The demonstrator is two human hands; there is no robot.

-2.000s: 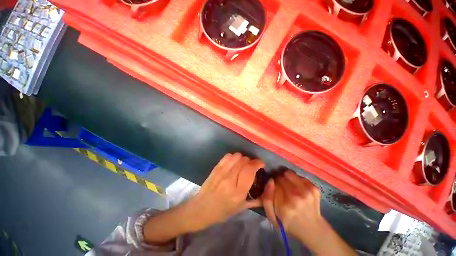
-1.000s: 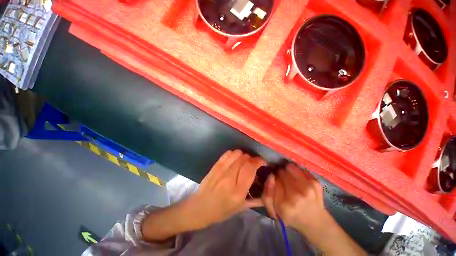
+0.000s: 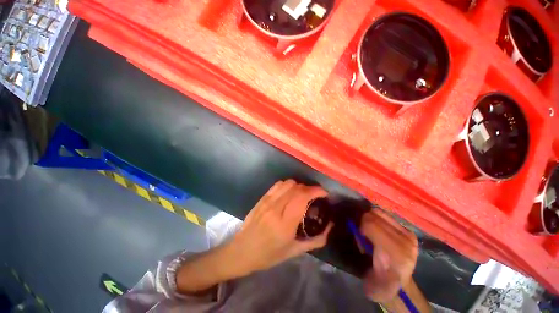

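My left hand (image 3: 276,223) holds a small round housing unit (image 3: 315,217) between thumb and fingers over the bench edge, its dark inner side with a thin rim facing up. My right hand (image 3: 389,250) grips a slim blue hand tool (image 3: 360,237), whose upper end points towards the unit, a little apart from it. The tool's tip is not clear against the dark area. A red foam tray (image 3: 331,92) behind my hands holds dark round units (image 3: 403,58) in its square pockets.
The foam tray lies on other red trays along the dark green bench (image 3: 159,122). A white parts tray (image 3: 27,52) is at the upper left. A blue bin (image 3: 135,175) is below the bench edge. A white paper slip (image 3: 493,275) lies at the lower right.
My right hand has moved right, away from the unit, with the blue tool. The unit in my left hand now shows more fully. The view has shifted, so the tray looks nearer.
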